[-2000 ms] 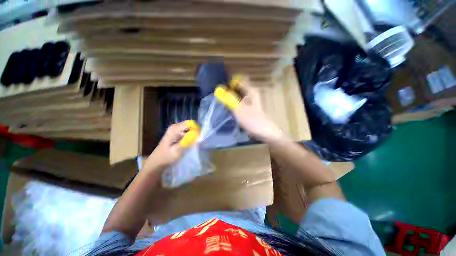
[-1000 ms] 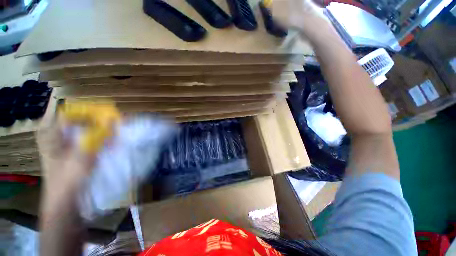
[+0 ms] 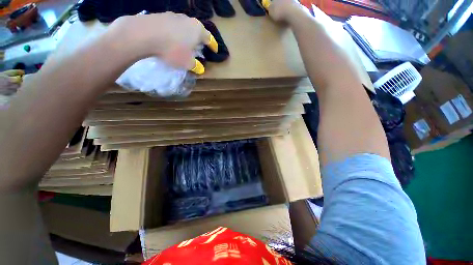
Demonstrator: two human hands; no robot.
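My left hand [image 3: 179, 44], with yellow finger cots, holds a bunch of clear bags [image 3: 155, 77] over the near edge of the top cardboard sheet [image 3: 259, 52]. Its fingers are beside or on a black moulded part [image 3: 219, 44]; contact is unclear. My right hand [image 3: 282, 9] is at the top edge of the picture, one yellow fingertip beside another black part [image 3: 252, 6]; its grip cannot be told. More black parts lie along the sheet's far side. Below, the open carton [image 3: 128, 181] holds bagged black parts [image 3: 212, 168] in tight rows, with a pale strip near them.
A second cardboard stack [image 3: 78, 168] stands at left. A person's hand [image 3: 9, 83] shows at the far left edge. At right are a black bin liner [image 3: 390, 111], a white slotted basket [image 3: 399, 82], white sheets [image 3: 384, 41] and brown cartons [image 3: 441, 98].
My left hand has moved up and right with the bags, from the left of the carton to the top sheet. My right hand stays at the sheet's far side. The view has shifted.
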